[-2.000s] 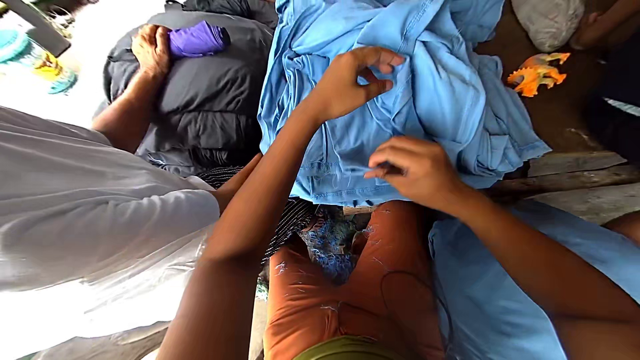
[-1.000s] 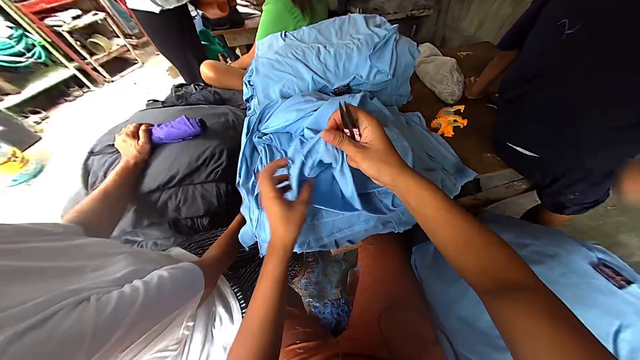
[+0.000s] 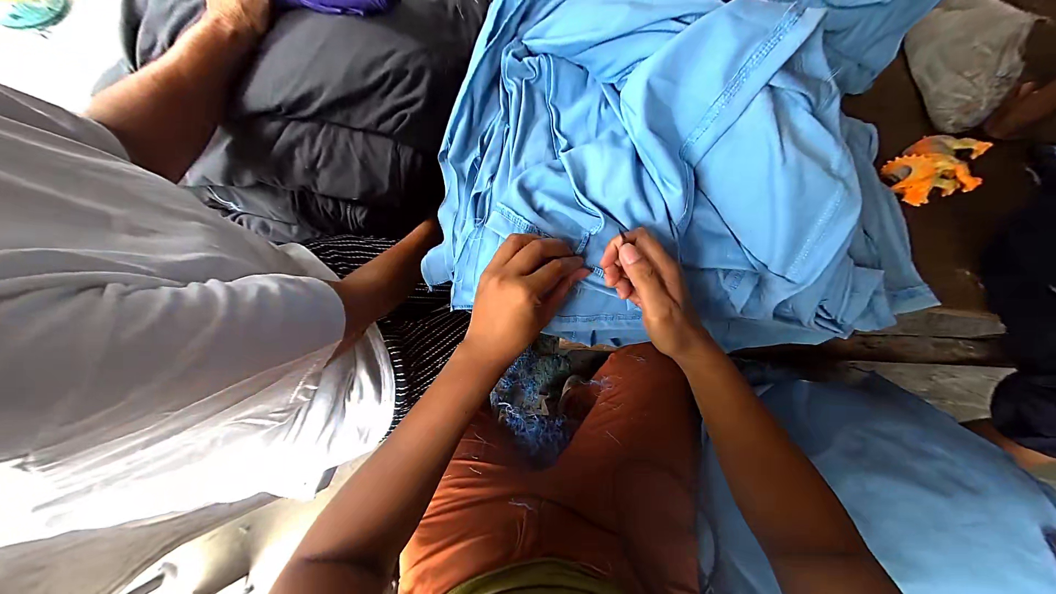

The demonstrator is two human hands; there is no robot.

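Note:
Light blue sewn garments [image 3: 742, 165] lie in a rumpled pile in front of me, with overlocked seams showing. My left hand [image 3: 528, 285] pinches a seam edge of the blue cloth near the pile's close side. Just right of it, my right hand [image 3: 648, 280] is closed around a small dark tool, probably thread snips; only its dark tip shows above the thumb. The fingertips of both hands are close together over the cloth. Loose blue threads [image 3: 536, 404] hang in a clump between my knees, and bits of thread lie on my orange-brown trousers [image 3: 643, 437].
A person in a white shirt [image 3: 165, 330] is close on my left, one arm resting on a dark grey padded bundle [image 3: 346, 107] beside a purple roll [image 3: 346, 5]. At right are an orange peel-like object [image 3: 936, 169], a pale bag [image 3: 965, 62], wooden boards [image 3: 924, 379] and more blue cloth [image 3: 891, 487].
My hands have come together at the near edge of the pile, and my left hand has taken hold of a seam. The dark tool, raised one second ago, is lower and mostly covered. The view has tilted down.

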